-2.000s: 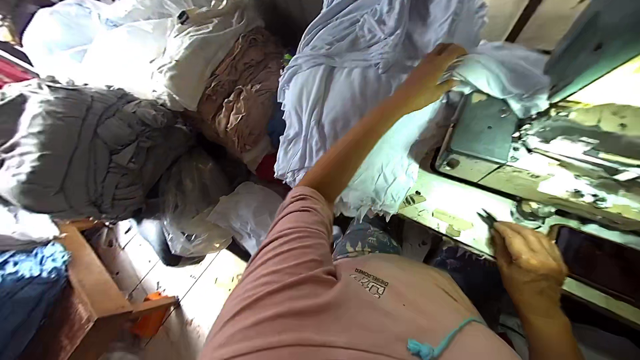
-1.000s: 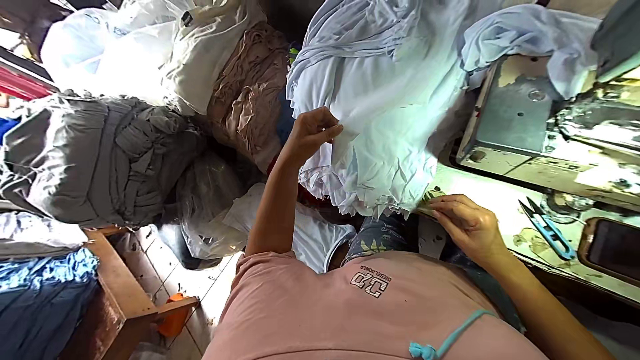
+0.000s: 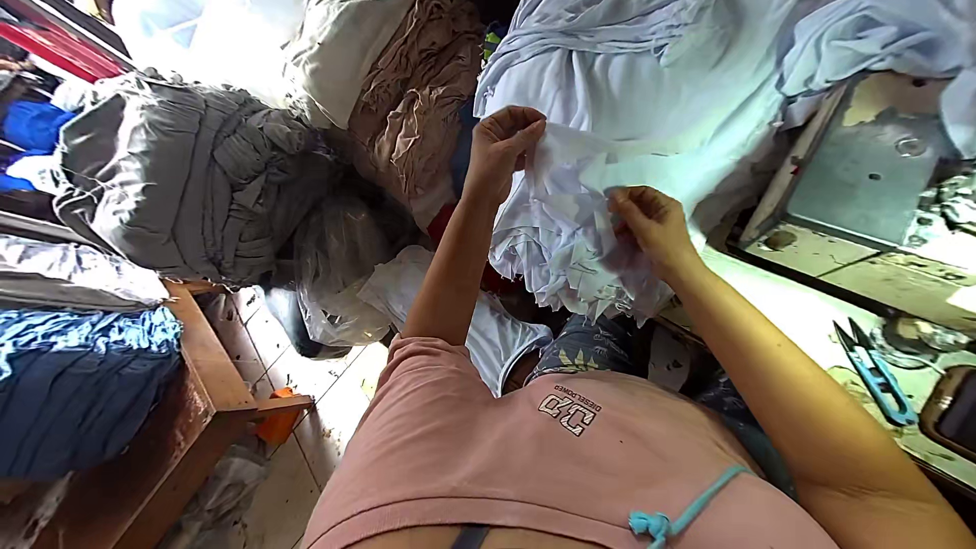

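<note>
Between my hands a piece of thin white fabric is held at its edge, in front of a large pile of white fabric. My left hand pinches it between thumb and fingers at the upper left. Lower and to the right, my right hand pinches the same cloth. Ruffled cut edges of the pile hang down beneath both hands. Blue-handled thread snips lie on the machine table at the right, away from my hands.
A sewing machine stands at right, with a phone-like dark object near the snips. Grey and brown fabric bundles lie at left. A wooden bench holds dark blue cloth. A clear plastic bag stands near the floor.
The snips, in my right hand two seconds ago, lay on the table one second ago. My left hand has come from the cloth beside the machine to the pile's front; my right hand has moved onto the fabric.
</note>
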